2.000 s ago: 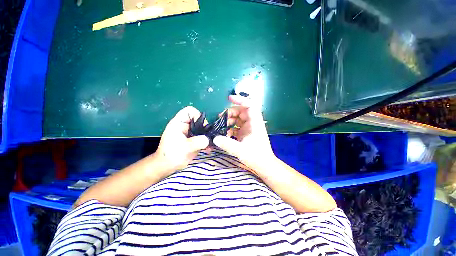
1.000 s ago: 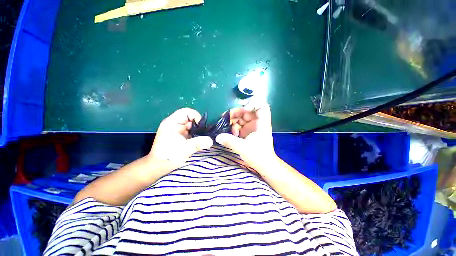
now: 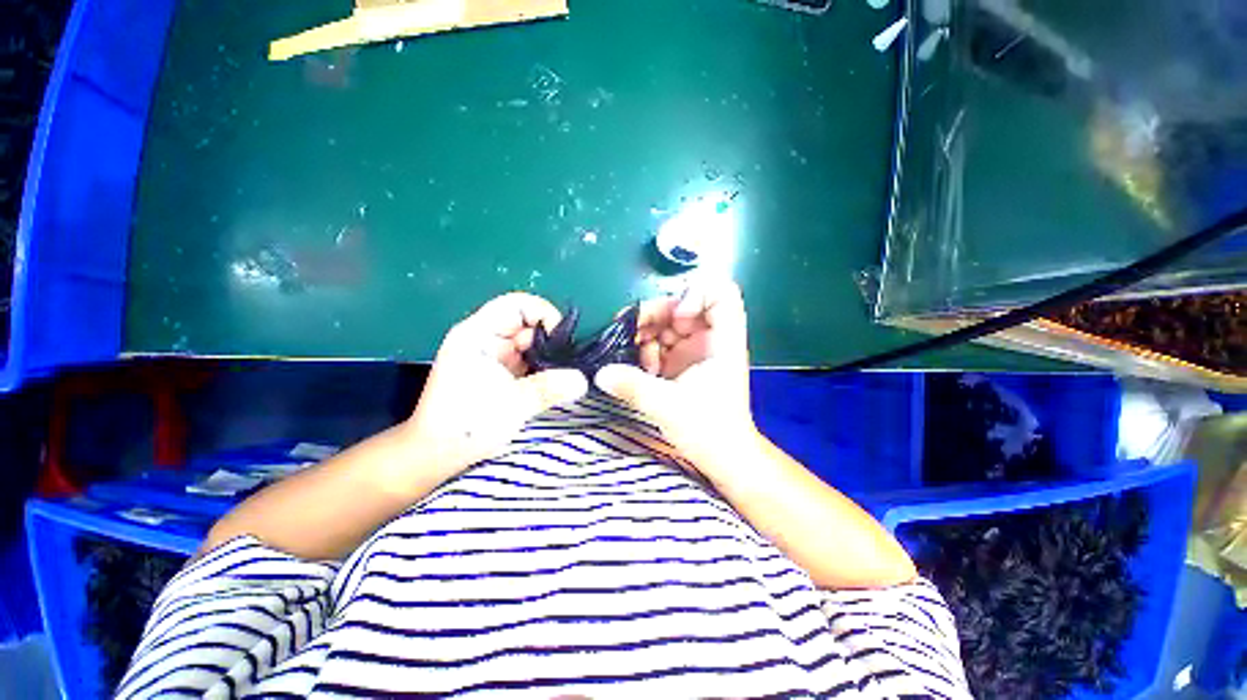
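Observation:
A black spiky piece is held between both hands just at the front edge of the green bench. My left hand grips its left side, with the thumb along the lower edge. My right hand grips its right side, thumb also below. The fingers hide parts of the piece, and I cannot tell whether a small insert is in it. A white glue bottle lies on the bench beyond my right hand, its dark-marked round end showing in the glare.
A yellow strip and tan cardboard lie at the rear. A clear plastic screen and an open carton of orange-brown pieces are at right. Blue crates stand at left and below right, the latter filled with black pieces.
The glue bottle, under my right fingers two seconds ago, now lies free of them. Both hands keep hold of the black piece, which has barely moved. The view has shifted slightly.

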